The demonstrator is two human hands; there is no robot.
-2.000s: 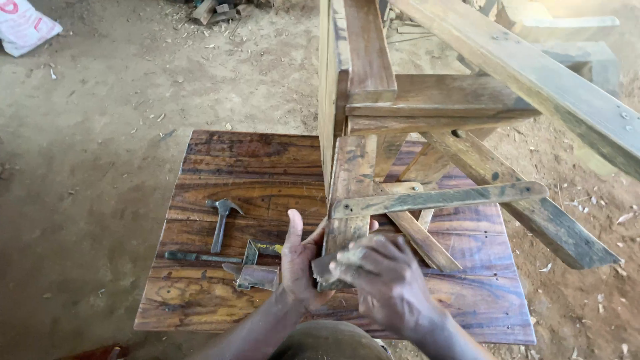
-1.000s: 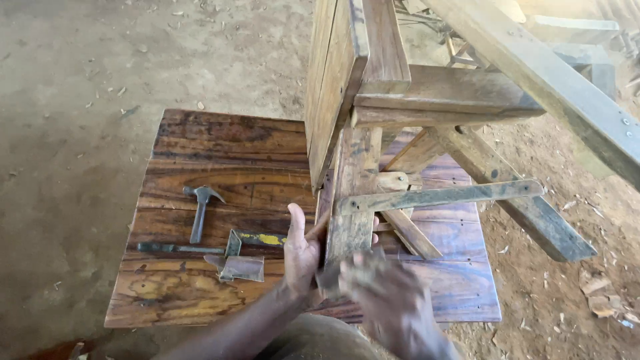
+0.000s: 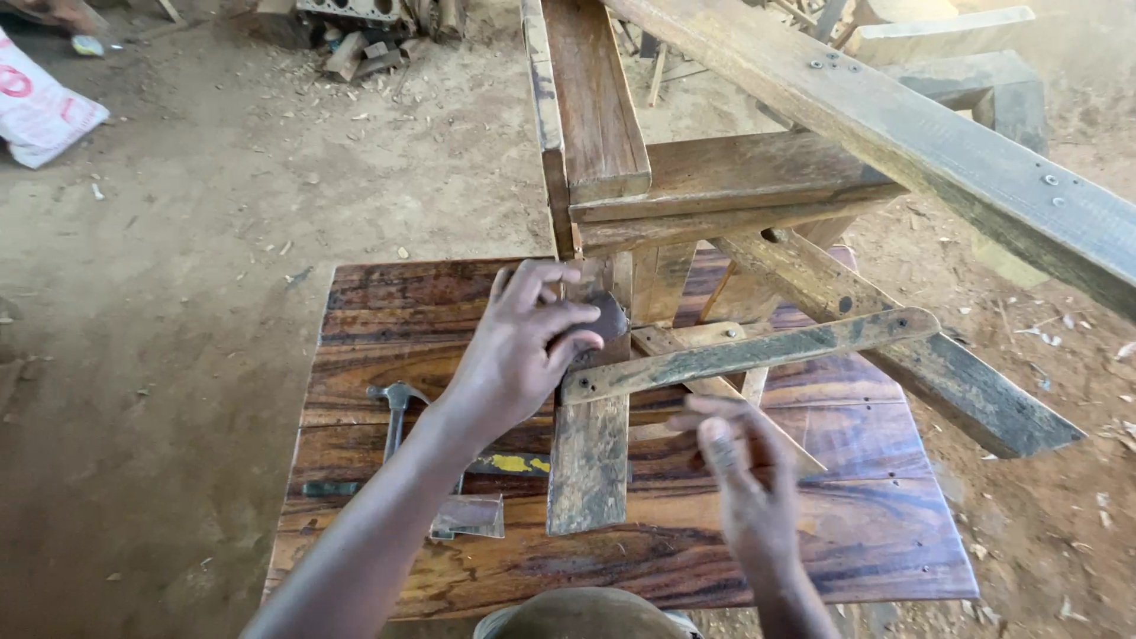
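Note:
My left hand holds a dark, bent piece that looks like sandpaper against the upright wooden leg of a folding wooden chair. My right hand is raised to the right of that leg, fingers apart and slightly blurred, with nothing seen in it. Between the hands, a narrow wooden brace runs from the leg to a slanted wooden leg. Above them are the chair's thick wooden rail and a long slanted board with screws.
On the dark-grained wooden table lie a claw hammer, a tool with a green handle, a dark bar with yellow marks and a small translucent sheet. A white sack and wood offcuts are on the dirt floor.
My left hand has moved up the leg and now has the dark piece. My right hand, earlier at the leg's lower end, has come away to the right.

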